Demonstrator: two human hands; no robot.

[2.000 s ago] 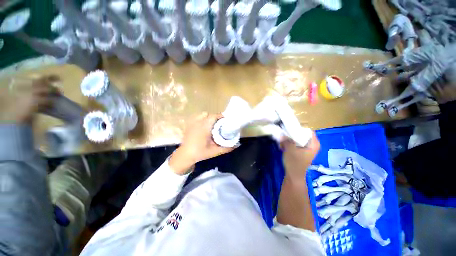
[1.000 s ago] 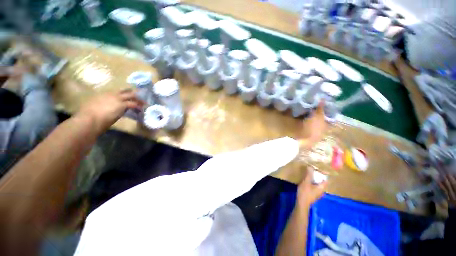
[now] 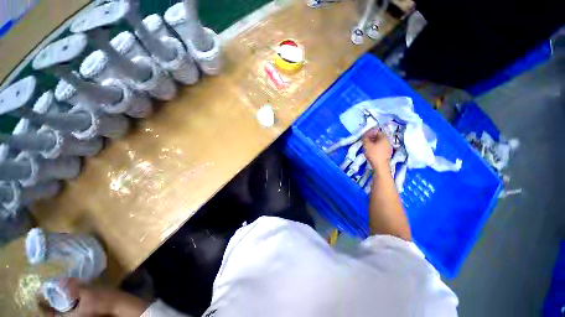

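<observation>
My left hand (image 3: pixel 93 301), low at the left edge and partly cut off, is closed around a grey-white tube body (image 3: pixel 60 293) on the bench. Another tube body (image 3: pixel 71 254) lies just above it. My right hand (image 3: pixel 378 150) is inside the blue crate (image 3: pixel 455 247) among loose grey-white stems (image 3: pixel 354 162). Its fingertips are hidden among them, so its grip is unclear. The small white glue bottle (image 3: pixel 266 116) rests on the bench near the crate.
Finished assemblies (image 3: pixel 127 74) stand in a row along the bench's far side by the green belt. A yellow ring (image 3: pixel 289 57) and a pink-red item (image 3: pixel 276 77) lie beyond the bottle. A whitish plastic liner (image 3: pixel 421 133) lies crumpled in the crate.
The view has turned toward the crate. My left hand has left the row and taken hold of a tube body. My right hand has let go of the glue bottle and reached into the crate.
</observation>
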